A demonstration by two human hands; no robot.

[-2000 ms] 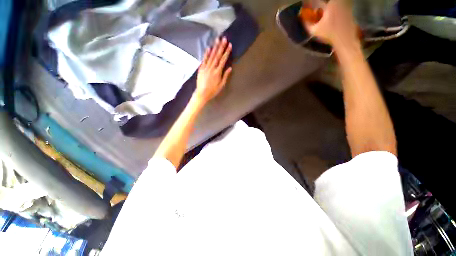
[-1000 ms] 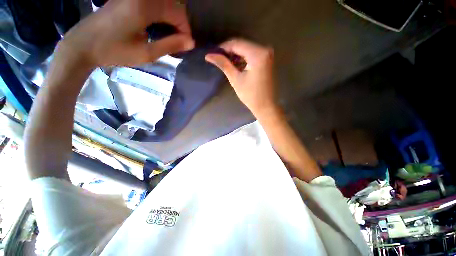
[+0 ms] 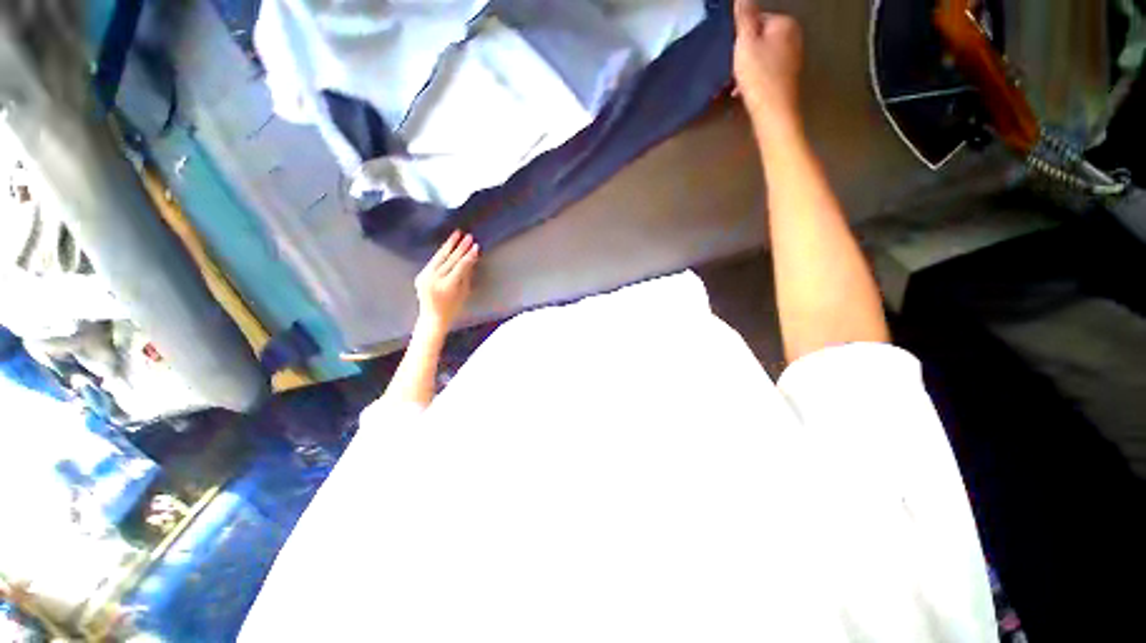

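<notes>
A garment piece (image 3: 503,113) of pale grey-white cloth lies on the pressing table at upper centre. Its dark navy band (image 3: 591,163) runs diagonally along the near edge. My left hand (image 3: 445,279) has its fingertips at the band's lower left end; whether they pinch it or rest on it I cannot tell. My right hand (image 3: 768,57) grips the band's upper right end, near the top of the picture. The steam iron (image 3: 930,88), dark with a pale outline and an orange handle, rests at upper right, untouched.
The grey table cover (image 3: 666,214) has a teal edge (image 3: 239,232) at left. A long grey padded roll (image 3: 157,264) lies beyond that edge. Blue items (image 3: 239,553) are at lower left. A coiled line (image 3: 1068,163) leaves the iron's handle. Dark cloth hangs at lower right.
Both hands were close together over the cloth a second ago; now they are far apart along the navy band, which is stretched straighter. The iron, held two seconds ago, stands released at right.
</notes>
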